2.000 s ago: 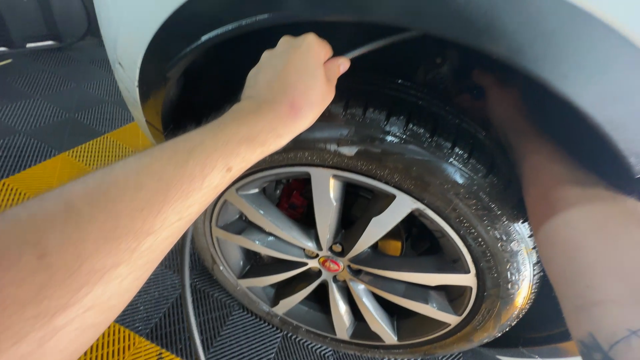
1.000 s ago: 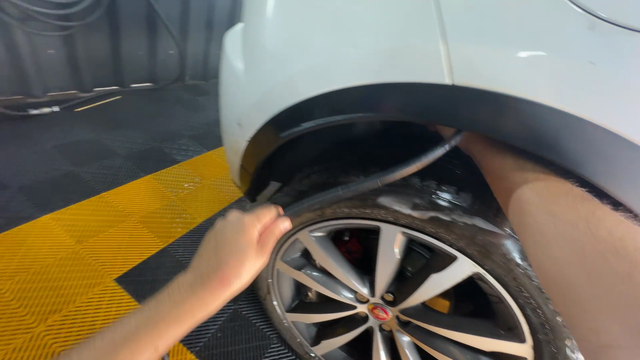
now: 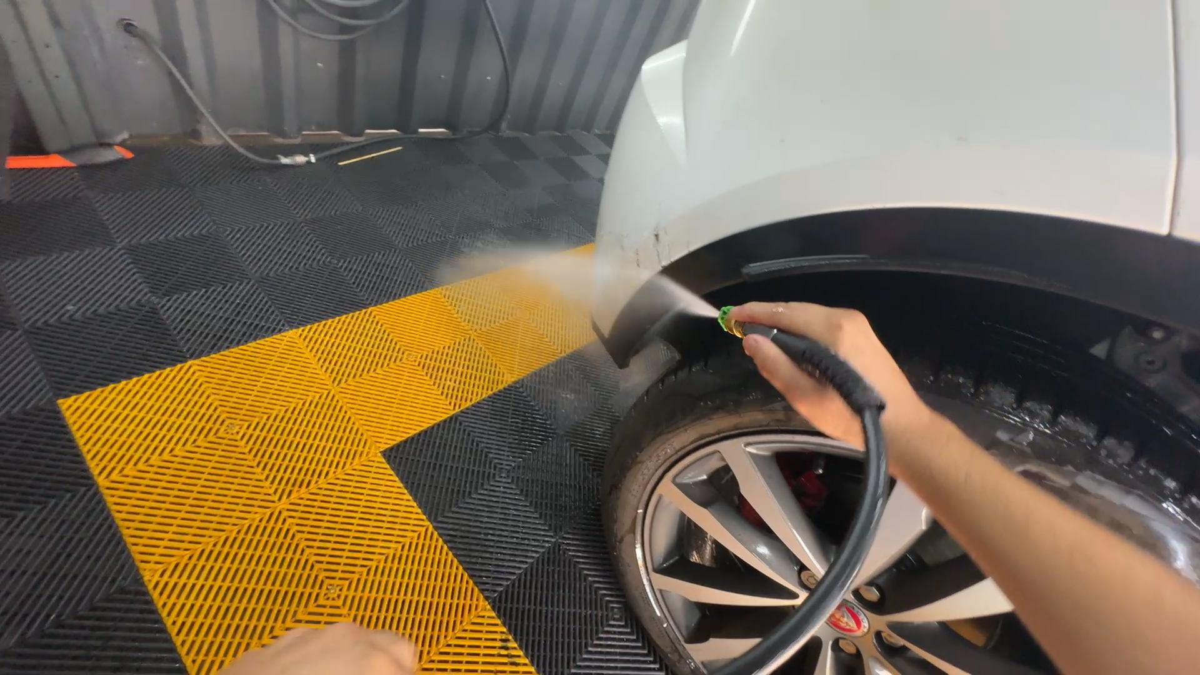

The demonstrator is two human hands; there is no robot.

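My right hand (image 3: 830, 361) grips a black pressure-washer wand (image 3: 811, 361) with a green nozzle tip (image 3: 727, 320), in front of the car's wheel arch. A fan of water sprays from the tip toward the left, across the lower corner of the white car body (image 3: 891, 122). From the wand a black hose (image 3: 867, 525) curves down over the alloy wheel (image 3: 750, 525). The tire (image 3: 637, 450) looks wet, with some foam on its tread. At the bottom edge is my left hand (image 3: 323, 652), partly cut off and blurred, so its fingers cannot be made out.
Black and yellow grid floor tiles (image 3: 253, 422) lie left of the wheel. A corrugated metal wall (image 3: 394, 75) stands behind, with a cable (image 3: 197, 98) running down it to a connector (image 3: 296, 159) on the floor. An orange-marked object (image 3: 42, 161) lies at the far left.
My right hand has come out from inside the wheel arch, and the wand and its spray now show. My left hand, earlier on the hose, has moved down and off it. The view has shifted left.
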